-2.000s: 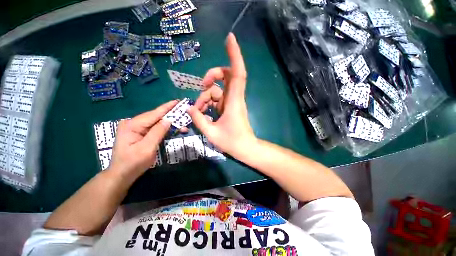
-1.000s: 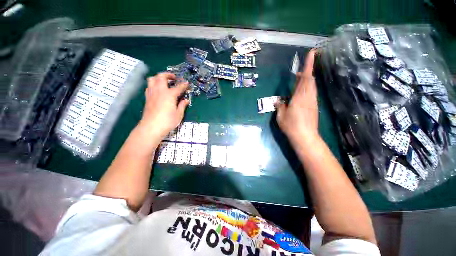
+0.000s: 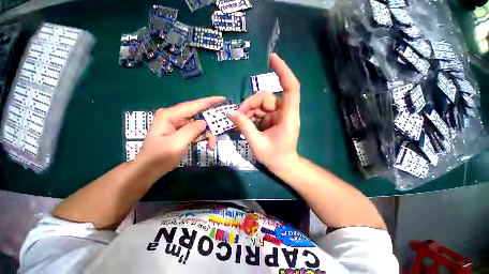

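Note:
My left hand (image 3: pixel 174 131) grips a small circuit board (image 3: pixel 219 119) with a white dotted label on its face. My right hand (image 3: pixel 271 120) has its thumb on the label's right end and its other fingers curled behind. A thin label (image 3: pixel 274 36) stands upright on my raised right index fingertip. Another white-faced board (image 3: pixel 265 82) shows just beyond my right knuckles; whether it is held cannot be told. The sticker sheet (image 3: pixel 138 124) lies under and beside my left hand, partly hidden.
Blue circuit boards (image 3: pixel 170 40) lie in a loose pile beyond my hands. A long sticker sheet stack (image 3: pixel 40 96) is at left. A large clear bag (image 3: pixel 413 96) of labelled boards is at right. A red plastic stool (image 3: pixel 437 258) stands on the floor at lower right.
My left hand has come from the blue pile to the middle, now holding a board. My right hand has moved in to meet it. The view has shifted too.

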